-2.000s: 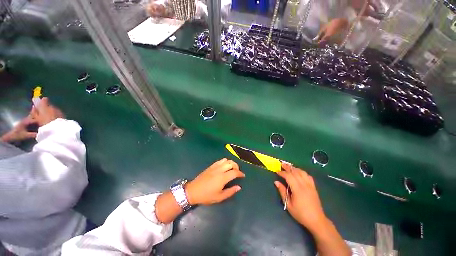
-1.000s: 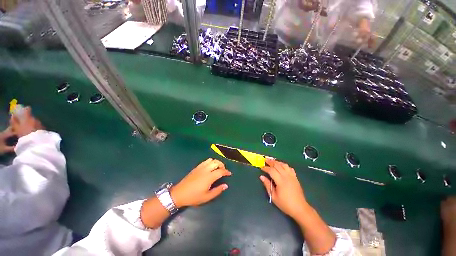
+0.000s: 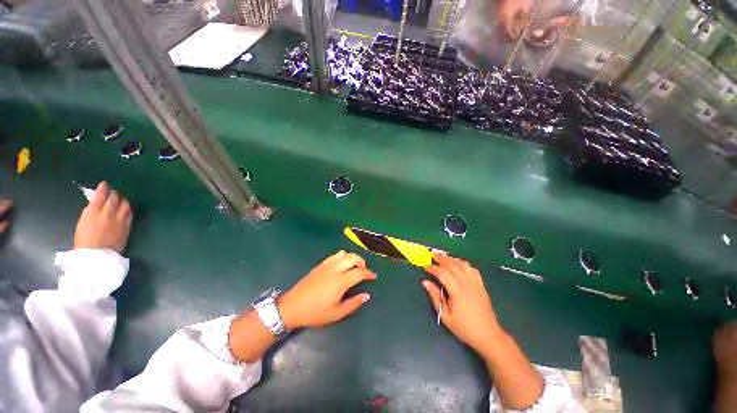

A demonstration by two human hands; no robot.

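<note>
My left hand (image 3: 330, 288), with a silver wristwatch on its wrist, rests on the green bench, fingers slightly curled and nothing visible in it. My right hand (image 3: 461, 294) holds a thin metal rod tool (image 3: 440, 306) that sticks out below its palm; its fingertips touch the right end of the yellow and black hazard tape marker (image 3: 389, 246). Round black watch heads lie spaced on the green belt beyond, one (image 3: 455, 225) just past the marker and another (image 3: 340, 186) farther left.
A slanting metal post (image 3: 174, 113) stands at left. Black compartment trays (image 3: 622, 137) with shiny parts line the far side. A pale pad (image 3: 608, 391), a black block (image 3: 640, 342) and thin strips lie right. Another worker's hand (image 3: 103, 219) is at left; part of another person shows at right edge.
The watch heads have moved to the right along the belt, and another shows behind the post. The neighbouring worker's hand has let go of the yellow marker and moved right. My hands stay nearly still.
</note>
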